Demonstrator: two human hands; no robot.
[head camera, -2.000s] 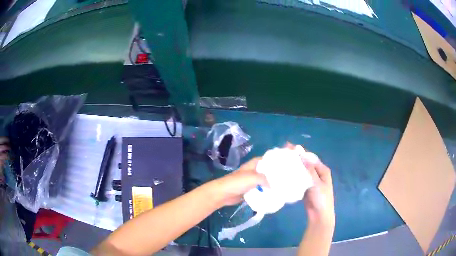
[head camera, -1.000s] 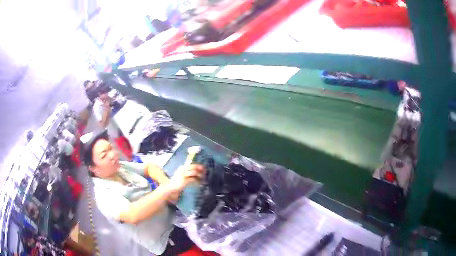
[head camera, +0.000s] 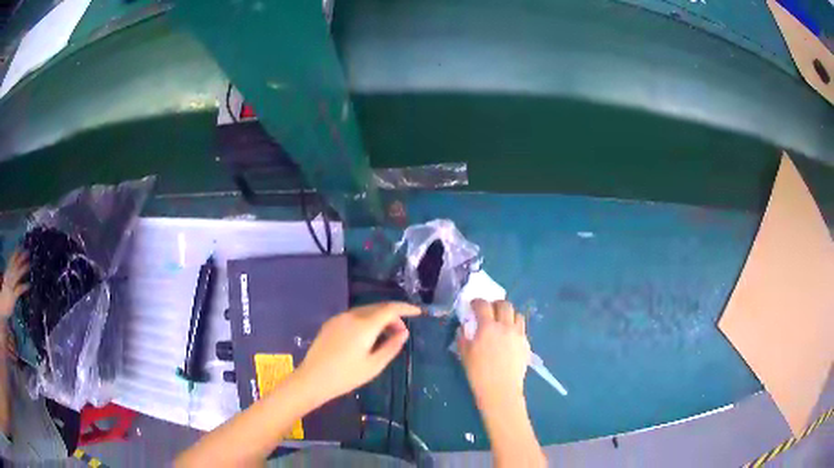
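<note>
A white cloth (head camera: 482, 289) lies bunched under my right hand (head camera: 494, 345), pressed to the green bench; a thin pale strip sticks out to its right. My left hand (head camera: 355, 347) is just left of it, fingers extended toward the small clear plastic bag (head camera: 437, 265) with a dark item inside; whether it touches the bag is unclear. The black control unit (head camera: 291, 320), with white lettering and a yellow label, lies partly behind my left forearm. A black handpiece (head camera: 198, 320) lies left of it on white sheeting (head camera: 151, 311).
A large clear bag (head camera: 91, 292) around black strands is at far left, with another person's hand (head camera: 14, 279) at its edge. A cardboard sheet (head camera: 786, 292) is at far right. A green post (head camera: 283, 101) crosses the upper left. Black cords (head camera: 395, 393) run beside the control unit.
The view swung left to another person and back to the bench. Compared with the oldest frame, the cloth went from between both hands down to the bench under my right hand; my left hand let go.
</note>
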